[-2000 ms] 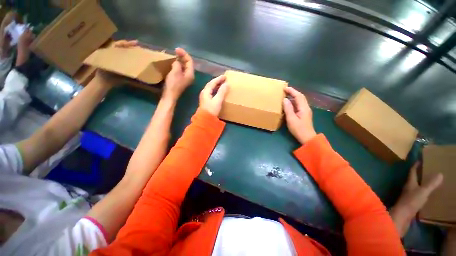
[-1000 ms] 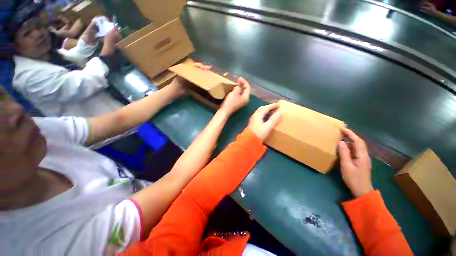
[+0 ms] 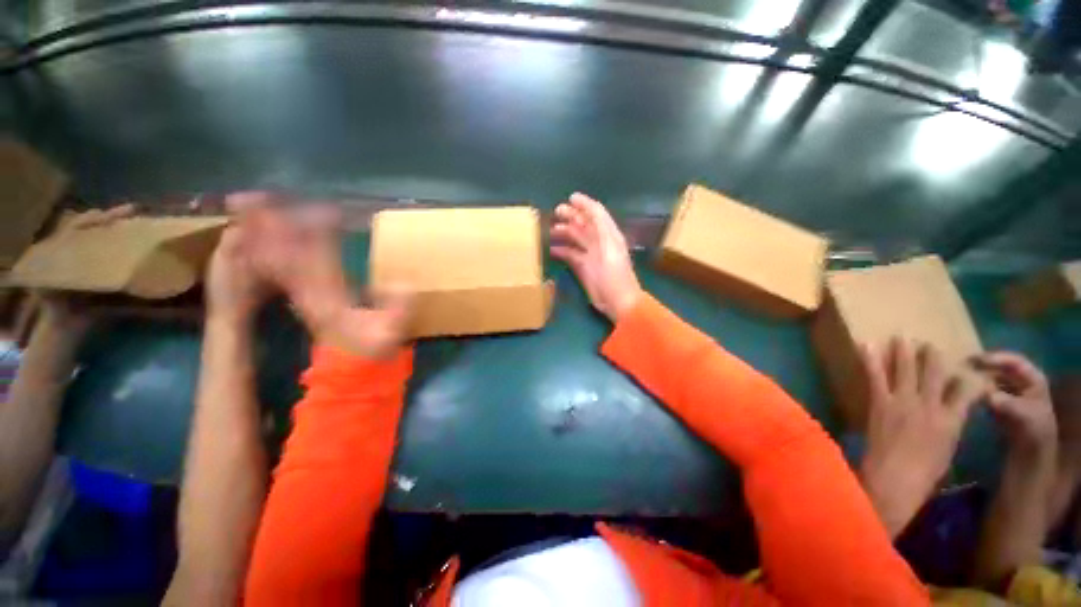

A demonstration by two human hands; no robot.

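Note:
A brown mailer box lies on the dark green bench ledge in front of me, lid down, its front panel standing slightly out at the lower right corner. My left hand is blurred, at the box's left side, fingers spread towards the left neighbour's hand; whether the thumb side touches the box I cannot tell. My right hand is open just right of the box, apart from it. The box's contents are hidden.
A closed mailer box lies to the right. Beyond it, a person's hands are on another box. At left, a neighbour's hands hold a partly open box. The shiny conveyor runs behind the bench ledge.
The view has turned to the right. My left hand has come off the box's top corner and spread to the left. My right hand has moved off the box's right end. The front panel now stands out.

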